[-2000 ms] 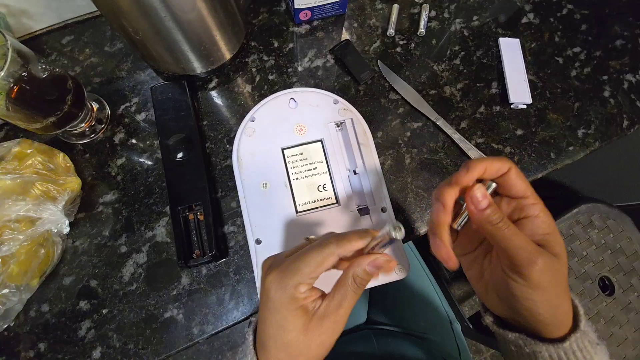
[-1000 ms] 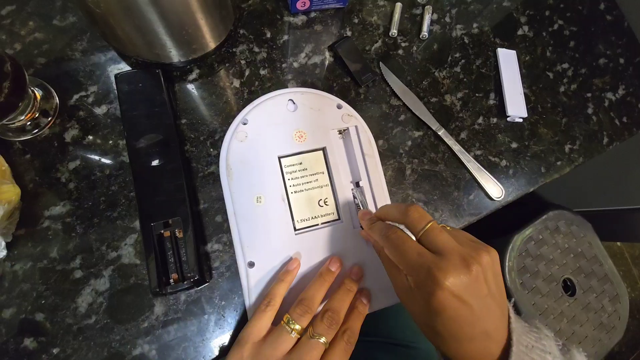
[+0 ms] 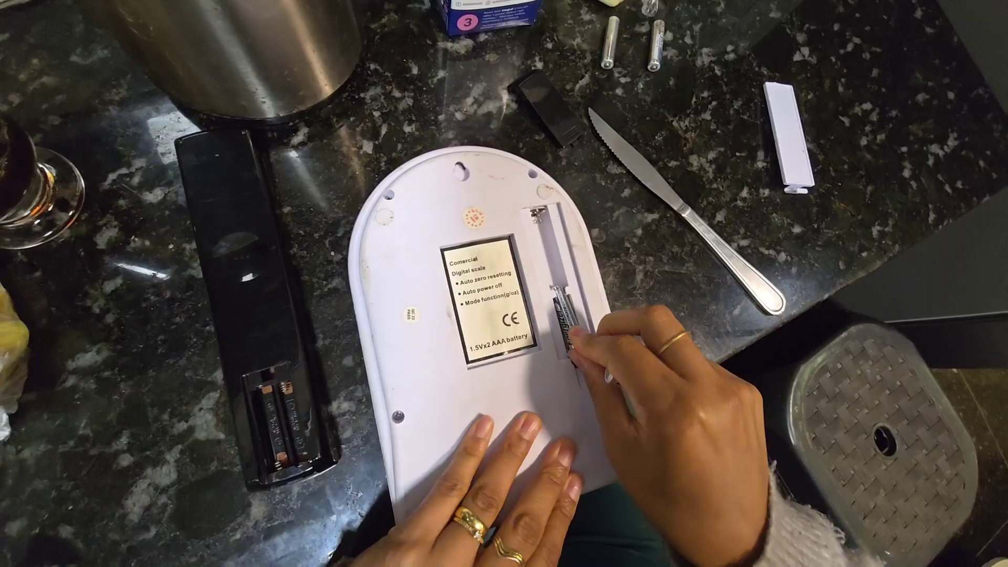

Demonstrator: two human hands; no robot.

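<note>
A white digital kitchen scale (image 3: 425, 394) lies with its underside up at the counter's near edge. My left hand (image 3: 492, 504) rests on its lower part, fingers spread. With thumb and fingertips my right hand (image 3: 677, 417) grips an AAA battery (image 3: 564, 311) that sits in the lower part of the scale's battery compartment (image 3: 551, 244). The upper part of that compartment shows a bare metal contact. Something pale shows partly between my right fingers; I cannot tell what it is. A white battery cover (image 3: 788, 138) lies on the counter at the right.
Left of the scale lies a black remote control (image 3: 236, 260) with its battery bay uncovered. Beyond are a steel pot (image 3: 252, 55), a black cover (image 3: 549, 108), a table knife (image 3: 677, 205), two batteries (image 3: 609, 42) and a blue box (image 3: 492, 17). A glass (image 3: 47, 197) stands far left, a stool (image 3: 882, 441) right.
Two seconds ago both hands were raised, the right holding a battery above the scale's right side. Now the left lies flat on the scale and the right is at the compartment.
</note>
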